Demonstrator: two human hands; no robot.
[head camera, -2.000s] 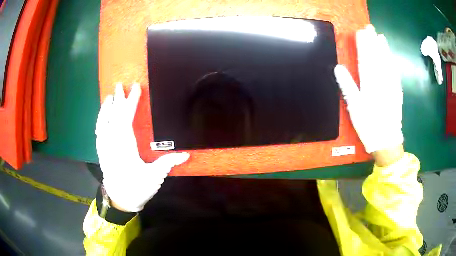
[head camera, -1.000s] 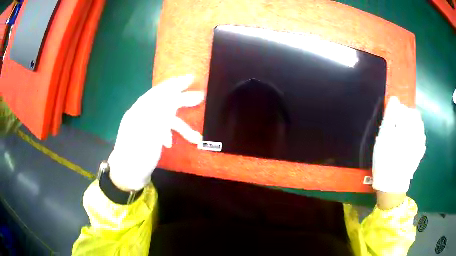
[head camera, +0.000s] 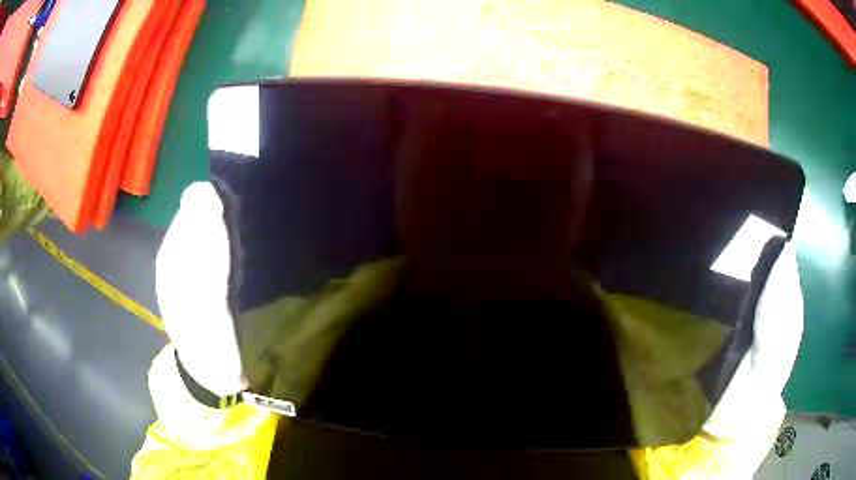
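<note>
A tablet (head camera: 497, 272) is held up close to me, its glossy black screen towards me and mirroring yellow sleeves and a dark shape. My left hand (head camera: 197, 286), in a white glove, holds its left side edge. My right hand (head camera: 765, 337), also gloved, holds its right side edge. The fingers behind the tablet are hidden. A small barcode label (head camera: 269, 404) shows at the tablet's lower left corner. The orange foam pad (head camera: 535, 42) lies behind and partly under the tablet in view.
Stacked orange-red foam pads (head camera: 70, 141) stand at the left with a grey tablet (head camera: 77, 42) on top. The green bench (head camera: 821, 347) runs along the right. A grey floor with a yellow line (head camera: 99, 281) shows at lower left.
The tablet has come up off the foam pad towards me and looks larger. Both hands now hold its sides; my left hand was beside it before. The view has shifted right since the first frame.
</note>
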